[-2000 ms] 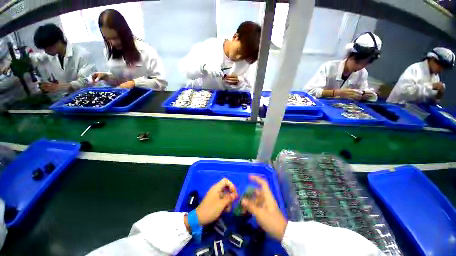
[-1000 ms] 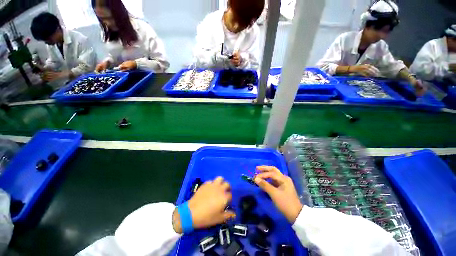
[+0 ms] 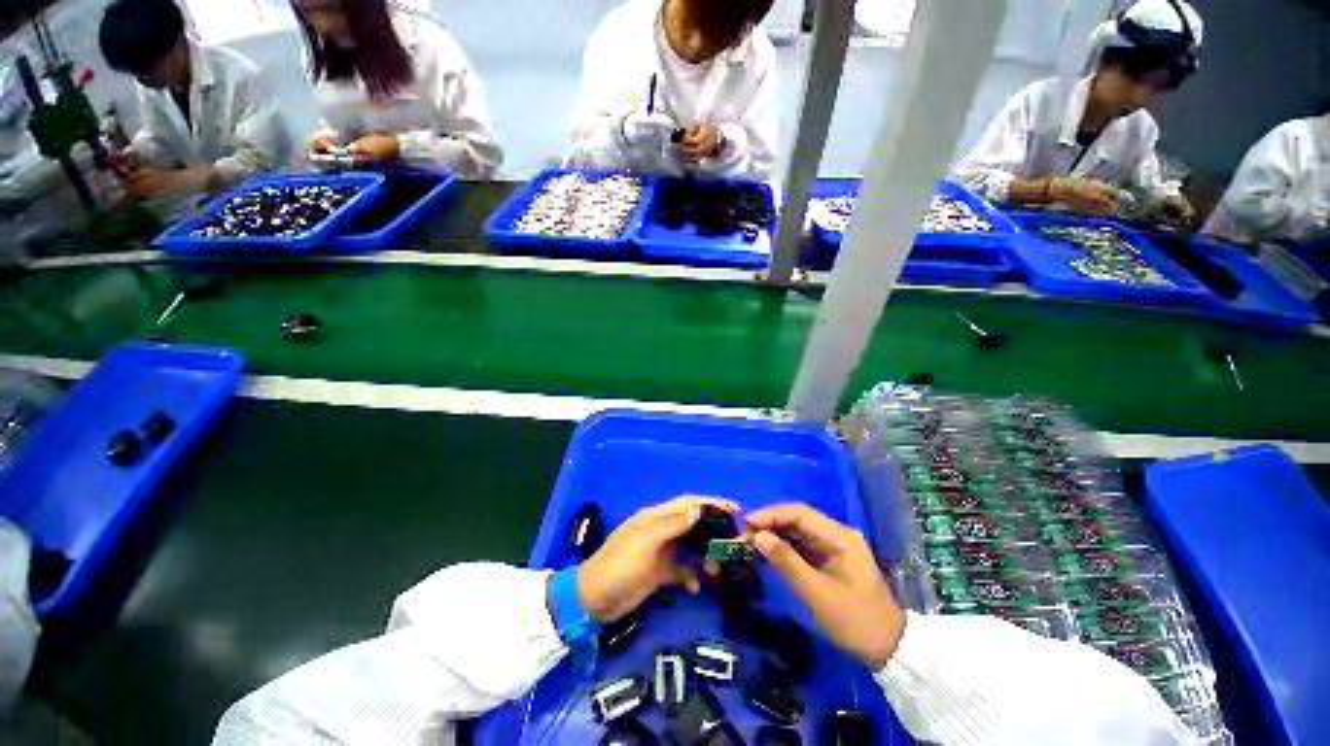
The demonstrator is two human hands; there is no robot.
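Observation:
My left hand (image 3: 638,560), with a blue wrist band, holds a black housing (image 3: 710,526) above the near blue tray (image 3: 715,432). My right hand (image 3: 831,577) holds a small green circuit board (image 3: 729,551) by its end, against the housing's right side. Whether the board is partly inside the housing is too small to tell. Several loose black housings (image 3: 670,678), some with pale rectangular faces, lie in the tray below my hands.
A clear blister tray (image 3: 967,525) of green boards lies right of the near tray. Blue trays stand at far right (image 3: 1240,547) and left (image 3: 88,466). A pale post (image 3: 890,219) rises beyond. The green conveyor (image 3: 481,338) carries small pieces. People in white smocks sit opposite.
My left hand has come up from the loose housings with a black housing. My right hand has brought the green board to it. Pieces on the conveyor have shifted left.

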